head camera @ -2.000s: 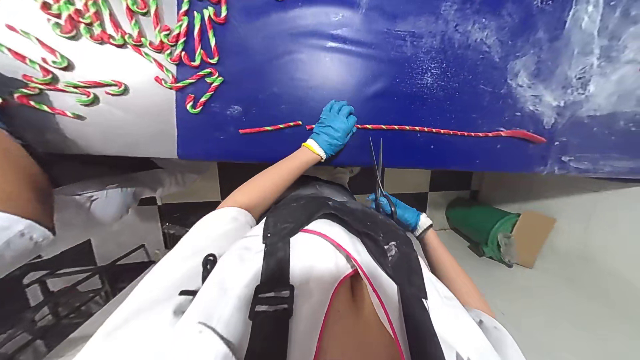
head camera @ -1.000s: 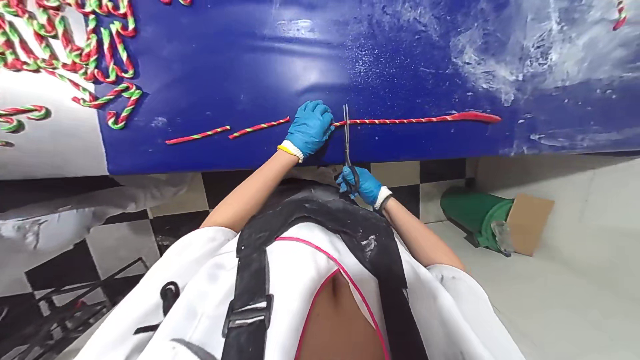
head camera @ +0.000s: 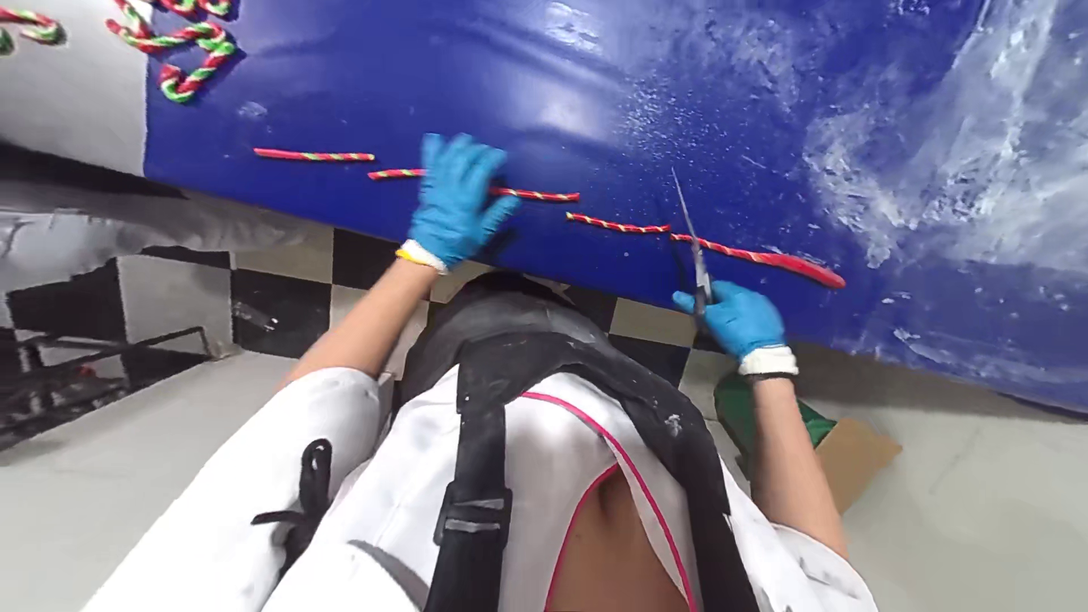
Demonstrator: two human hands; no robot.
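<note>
My left hand [head camera: 459,204], in a blue glove, lies palm down with fingers spread over striped candy pieces on the blue tabletop. A red, green and white candy stick [head camera: 314,155] lies left of it; another piece [head camera: 537,195] shows at its right edge. Farther right is a cut candy length [head camera: 618,225], its right end close to a longer rope [head camera: 765,258] that thickens into a red end. My right hand [head camera: 738,319], also gloved, holds scissors [head camera: 699,263] by the handles, blades pointing away across the rope's left end. The blades look nearly closed.
Bent candy canes [head camera: 200,59] lie at the top left, some on a pale surface [head camera: 76,93] beside the blue one. White powder [head camera: 901,170] marks the table's right part. Below the near edge are a green container [head camera: 735,408], brown cardboard [head camera: 854,459] and a dark metal rack [head camera: 102,365].
The rope, one long length right of my left hand two seconds ago, is now in separate shorter pieces with a shorter thick-ended remainder. My right hand with the scissors has moved away from my left hand.
</note>
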